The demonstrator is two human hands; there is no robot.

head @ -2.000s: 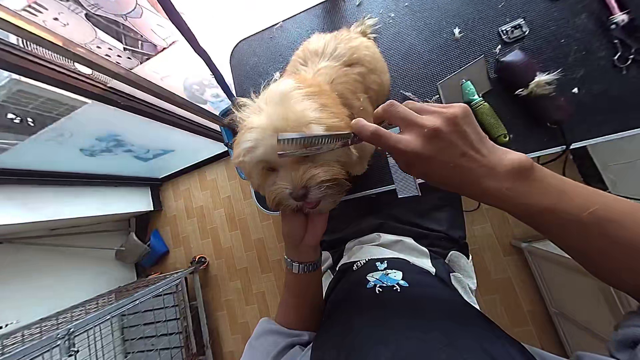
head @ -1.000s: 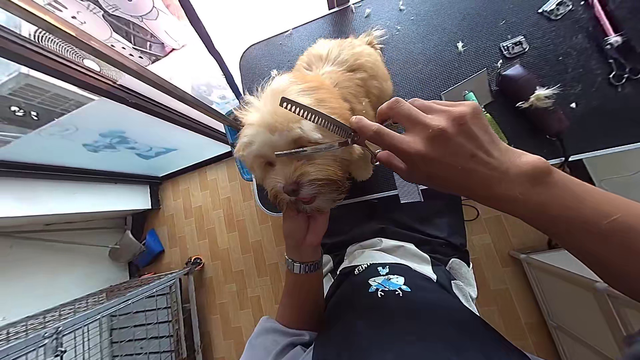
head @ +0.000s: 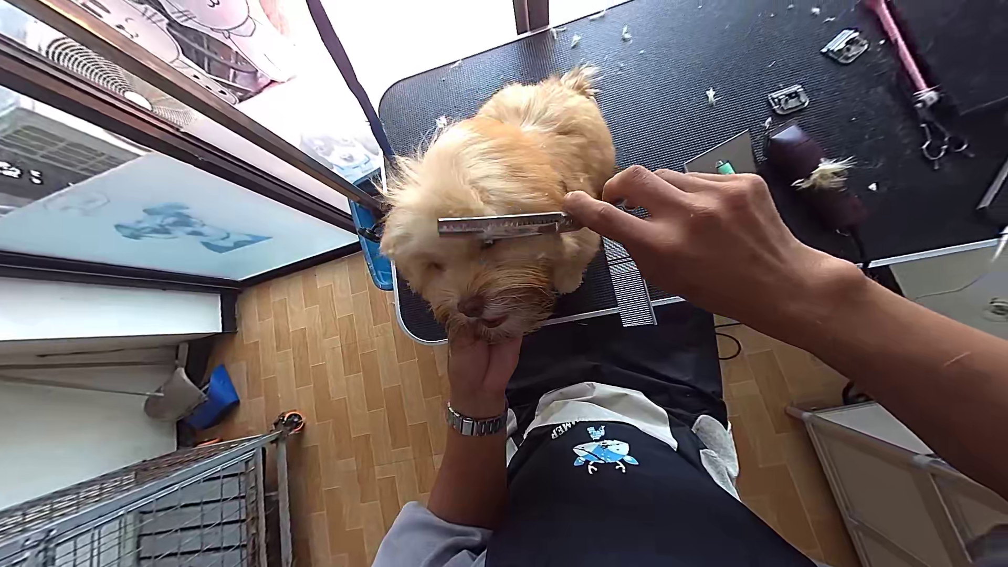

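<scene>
A small cream and tan dog (head: 504,181) is on the black grooming table, its face tilted down toward me. My left hand (head: 482,364), with a metal watch on the wrist, cups the dog's chin from below. In my right hand (head: 693,224) are thinning shears (head: 504,226), their blades nearly together and lying across the fur just above the dog's eye. The shears' handles are mostly hidden by my fingers. A metal comb (head: 630,291) lies at the table's near edge, below my right hand.
On the grooming table (head: 669,71), an electric clipper (head: 815,177), clipper blades (head: 788,99) and pink-handled scissors (head: 932,130) lie to the right among fur tufts. A blue container (head: 376,256) is beside the table's left edge. A wire cage (head: 173,504) stands at the lower left.
The shears' blades, spread apart one second ago, have come together over the dog's brow. My left hand stays under the chin.
</scene>
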